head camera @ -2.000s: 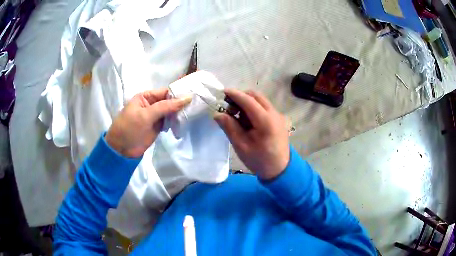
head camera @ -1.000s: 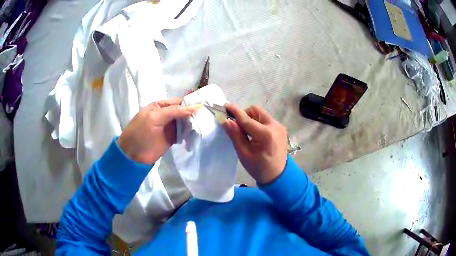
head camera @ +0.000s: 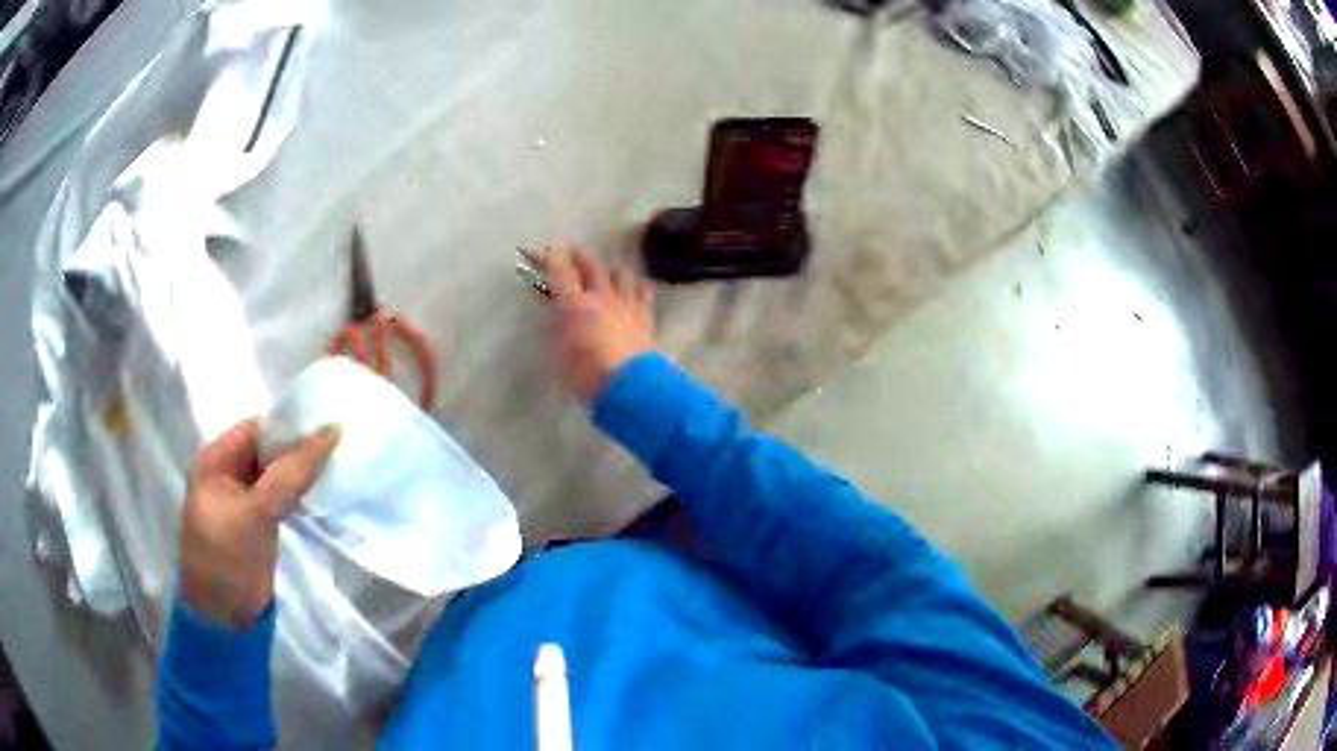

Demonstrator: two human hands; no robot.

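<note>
My left hand (head camera: 242, 514) pinches a rounded white cloth piece (head camera: 403, 492) of the white shirt (head camera: 176, 279), which spreads over the left side of the table. My right hand (head camera: 598, 326) is stretched out over the table, blurred, with its fingertips at the small metal thread snips (head camera: 534, 270). Whether the fingers still grip the snips cannot be told. The orange-handled scissors (head camera: 384, 341) lie just beyond the held cloth, blades pointing away. A small orange motif (head camera: 116, 415) shows blurred on the shirt.
A phone (head camera: 758, 184) leans on a black stand (head camera: 729, 245) beyond my right hand. Clear plastic (head camera: 1012, 41) lies at the table's far right. Right of the pale cloth-covered table (head camera: 909, 250) are the floor, dark-legged stools (head camera: 1239, 521) and a cardboard box (head camera: 1144, 690).
My right hand has left the white cloth and reached out onto the table with the snips. My left hand still holds the cloth. The view has turned, and the scissors now show fully.
</note>
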